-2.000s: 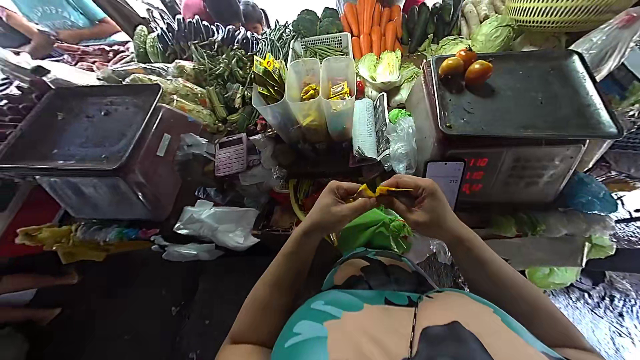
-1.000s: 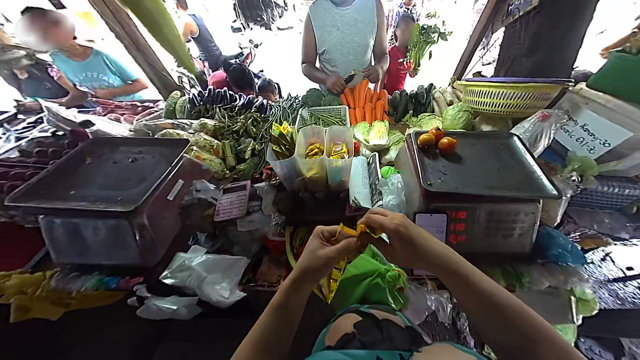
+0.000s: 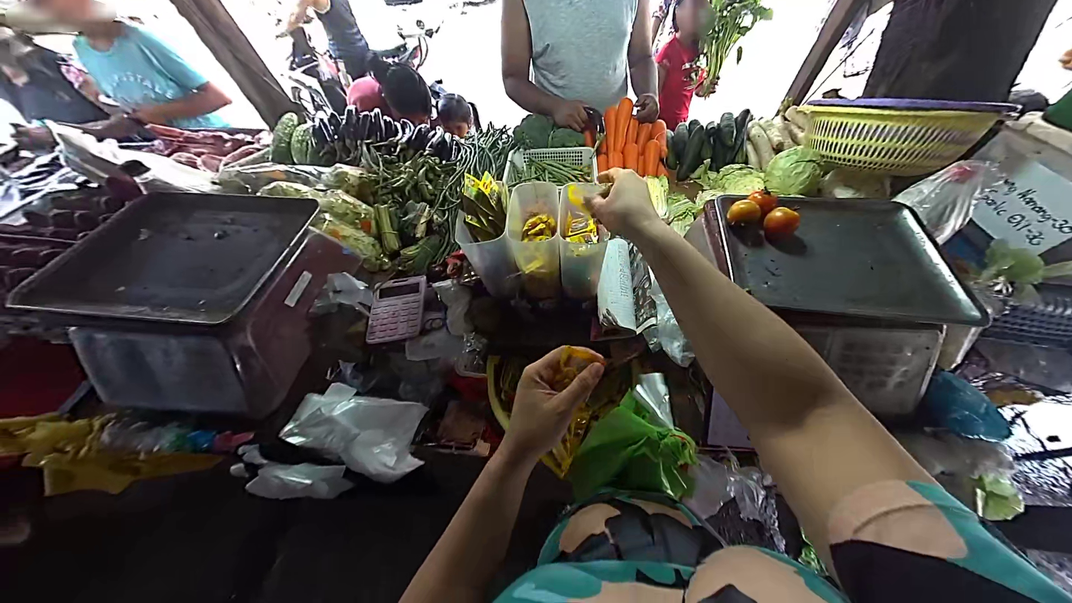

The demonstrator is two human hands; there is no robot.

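Note:
My left hand (image 3: 553, 398) holds a small yellow plastic packet (image 3: 578, 362) between thumb and fingers, above a yellow-rimmed basket (image 3: 500, 410) and beside a green plastic bag (image 3: 632, 448). My right arm is stretched forward, and my right hand (image 3: 622, 203) is at the top of the right-hand clear container (image 3: 584, 272), with something yellow at its fingertips; its exact grip is unclear. The middle container (image 3: 536, 272) holds yellow packets, and the left one (image 3: 494, 264) holds taller yellow and dark sachets. A folded paper pad (image 3: 617, 289) stands just right of the containers.
Metal trays top the left scale (image 3: 167, 251) and the right scale (image 3: 846, 260), where several tomatoes (image 3: 780, 223) lie. A pink calculator (image 3: 397, 310) and white plastic bags (image 3: 360, 431) are on the left. Carrots (image 3: 624, 138) and other vegetables line the back, before a person in a grey sleeveless shirt (image 3: 578, 50).
My hands were together at a yellow packet; now they are apart. My right hand has moved forward to the containers, while my left stays low near the basket.

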